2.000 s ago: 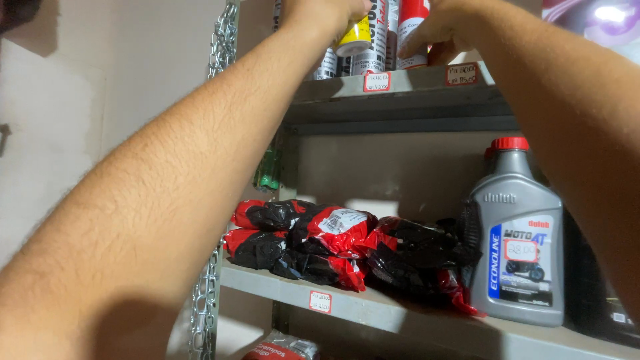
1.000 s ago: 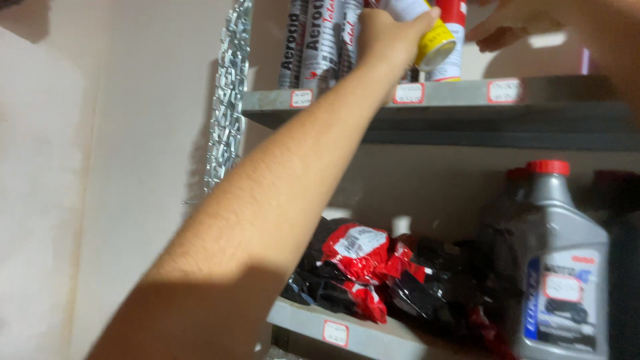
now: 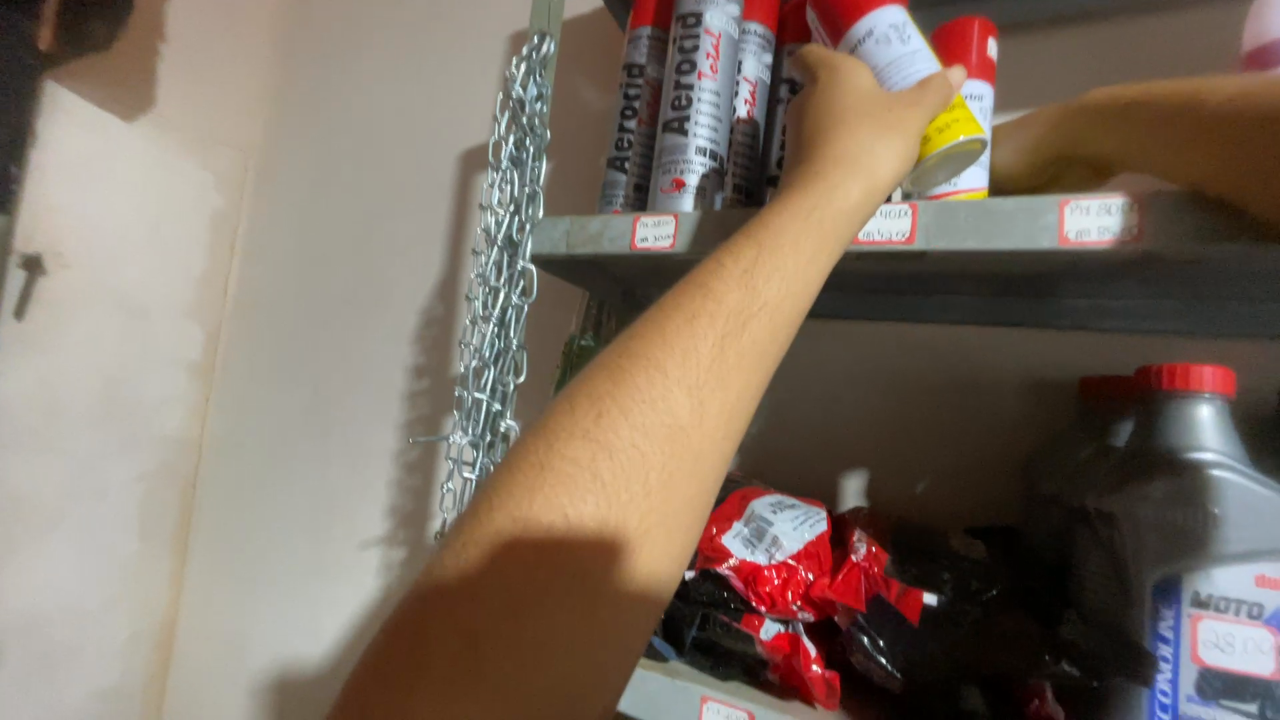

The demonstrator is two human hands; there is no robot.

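Observation:
My left hand [image 3: 860, 120] is shut on a tilted spray can [image 3: 895, 50] with a red top, a white body and a yellow base. Just behind and right of it, a similar can [image 3: 972, 70] stands upright on the metal shelf [image 3: 960, 235]. To the left stand several silver Aerocid spray cans [image 3: 695, 110] with dark lettering. My right arm reaches in from the right edge, behind the upright can; the right hand [image 3: 1030, 150] is mostly hidden and blurred, so what it touches does not show.
Steel chains [image 3: 500, 260] hang at the shelf's left end beside a pale wall. On the lower shelf lie red and black plastic packages [image 3: 765, 550], with grey oil bottles [image 3: 1190, 500] having red caps at the right. Price tags [image 3: 655, 232] are stuck along the shelf edge.
The view has shifted, showing more of the upper shelf. The left hand holds the yellow-based can throughout. My right hand, earlier at the red and white can, is now behind and right of it.

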